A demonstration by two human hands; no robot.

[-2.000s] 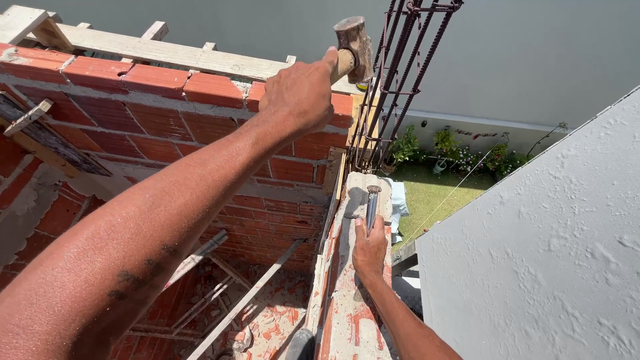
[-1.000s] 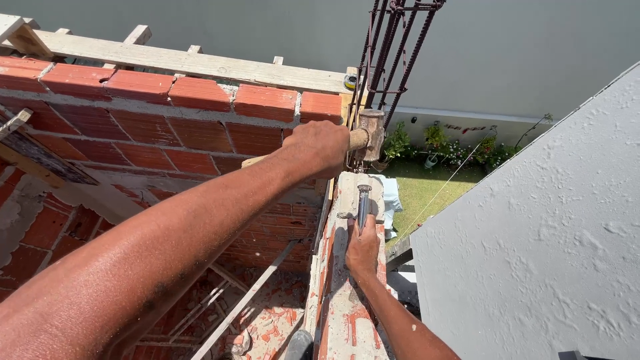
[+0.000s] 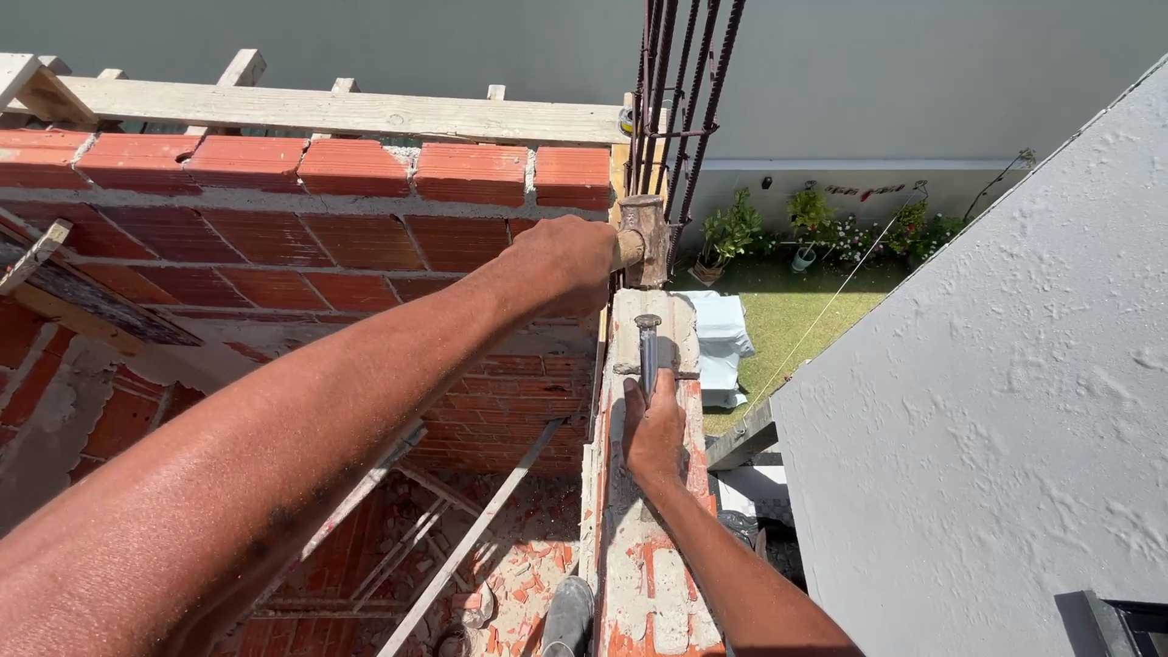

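My left hand [image 3: 570,265] grips the wooden handle of a club hammer [image 3: 644,239], its worn steel head just beyond the end of the wall top. Below it, my right hand [image 3: 657,429] holds a steel cold chisel [image 3: 649,351], flared head up; its lower end is hidden by my fingers. A gap separates hammer and chisel. The chisel is over the mortar-covered top of a narrow brick wall [image 3: 652,557], near a pale mortar block [image 3: 630,330] at its far end. Vertical rebar [image 3: 680,100] tied with stirrups rises behind the hammer.
A hollow-brick wall [image 3: 356,169] with a timber board [image 3: 365,109] behind it runs left. Wooden props [image 3: 484,529] and rubble lie below, beside a boot [image 3: 569,613]. A rough grey wall [image 3: 995,365] slopes at right. Lawn [image 3: 803,338], plants and pale wrapped bundles [image 3: 716,342] are lower down.
My left hand has brought the hammer down from its raised position two seconds ago, beside the rebar. My right hand still holds the chisel over the wall top.
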